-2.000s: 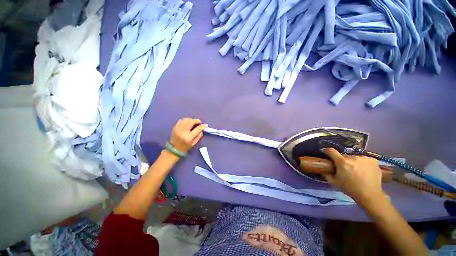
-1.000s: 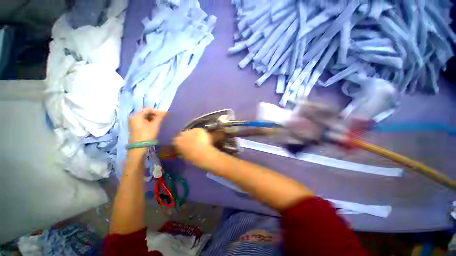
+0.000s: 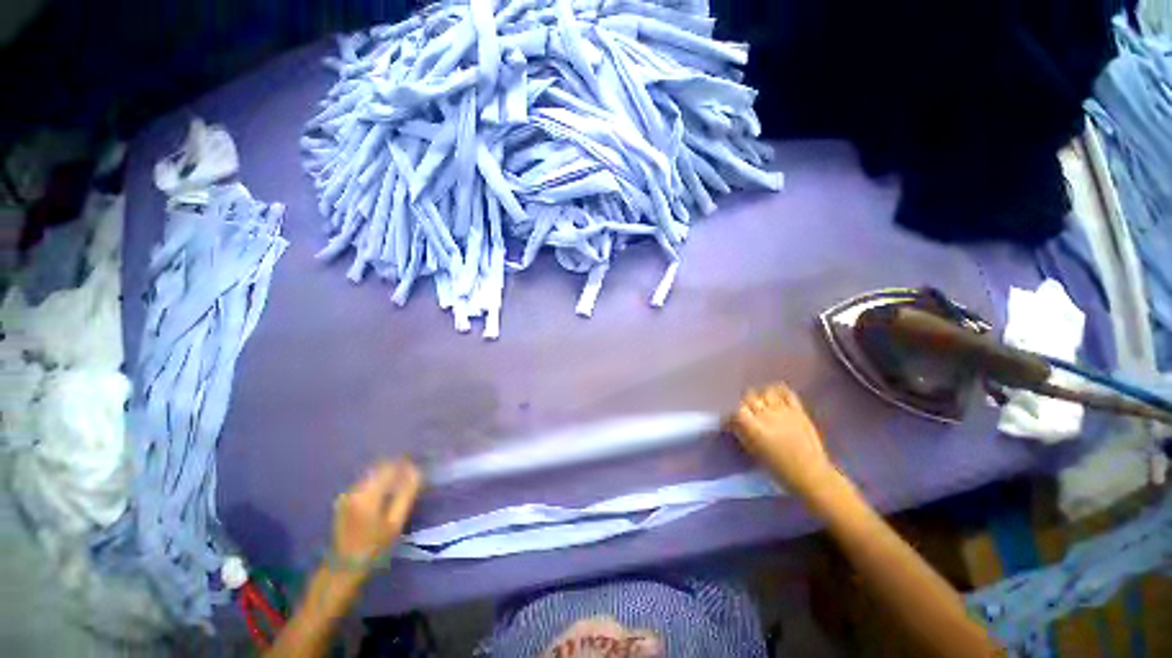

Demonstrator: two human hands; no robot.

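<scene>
A narrow light-blue fabric strip [image 3: 578, 444] is stretched between my two hands, blurred, over the middle of the purple-blue table. My left hand [image 3: 377, 512] is closed on its left end and is blurred. My right hand [image 3: 775, 431] grips its right end. The steam iron [image 3: 907, 347] stands at the right, untouched, its pointed tip to the left. More flat light-blue strips [image 3: 540, 527] lie along the near table edge, just below the held strip.
A large heap of light-blue strips [image 3: 514, 142] lies at the far side. A long strip bundle [image 3: 193, 373] hangs at the left, with red scissor loops [image 3: 257, 608] below. A dark fabric pile [image 3: 951, 116] is upper right. A white cloth [image 3: 1044, 360] lies beside the iron.
The iron has gone from under my right hand at the left to the right side, let go. Both hands now hold the strip between them. The view has shifted right.
</scene>
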